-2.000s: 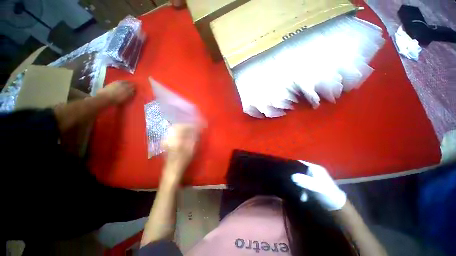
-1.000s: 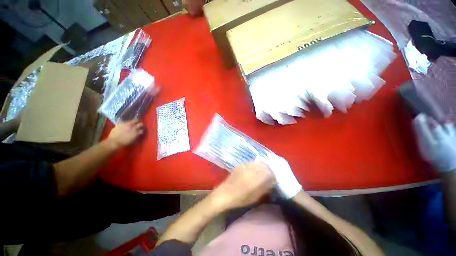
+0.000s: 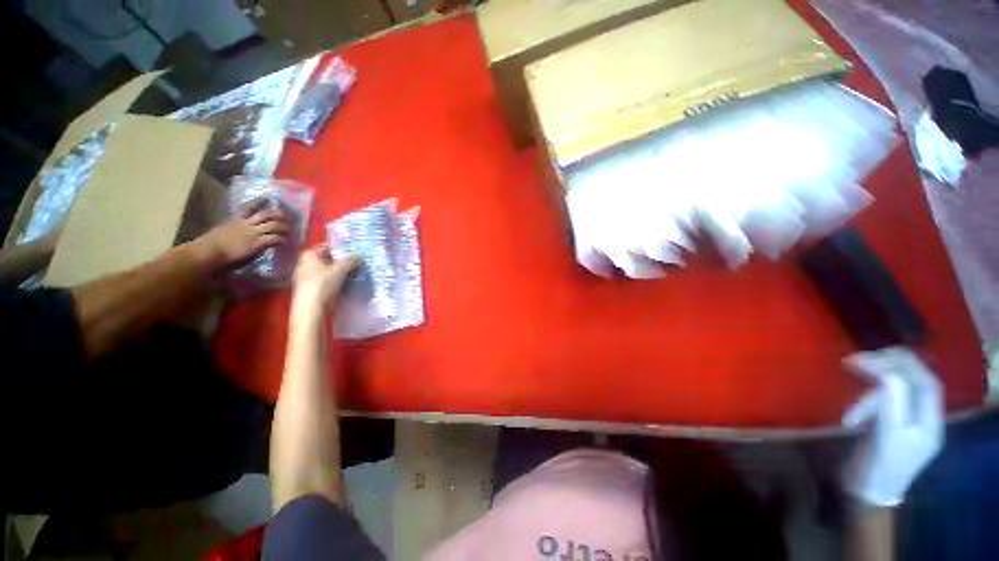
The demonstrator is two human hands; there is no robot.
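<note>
My bare left hand [image 3: 321, 274] pinches the left edge of a filled bubble bag [image 3: 370, 247], silvery and dimpled with dark content showing. It overlaps another bubble bag [image 3: 409, 268] on the red table. My white-gloved right hand [image 3: 900, 422] is far right at the near table edge. Its fingertips are at the near end of a black flat item [image 3: 860, 287] slanting on the table. The blur hides whether they grip it. A brown supply carton [image 3: 679, 82] lies on its side, with white empty bags [image 3: 734, 170] fanning out toward me.
At left another person's bare hand [image 3: 254, 236] rests on a bubble bag [image 3: 279, 258] beside an open carton [image 3: 131, 203]. Another bag [image 3: 318, 104] lies behind. A second carton [image 3: 592, 16] is behind the supply carton. Black items [image 3: 959, 107] and a white lump [image 3: 938, 148] lie far right.
My left hand has moved left with the filled bag onto the lying bag. My gloved hand has left that bag and moved far right. The other person's bag has shifted toward the open carton.
</note>
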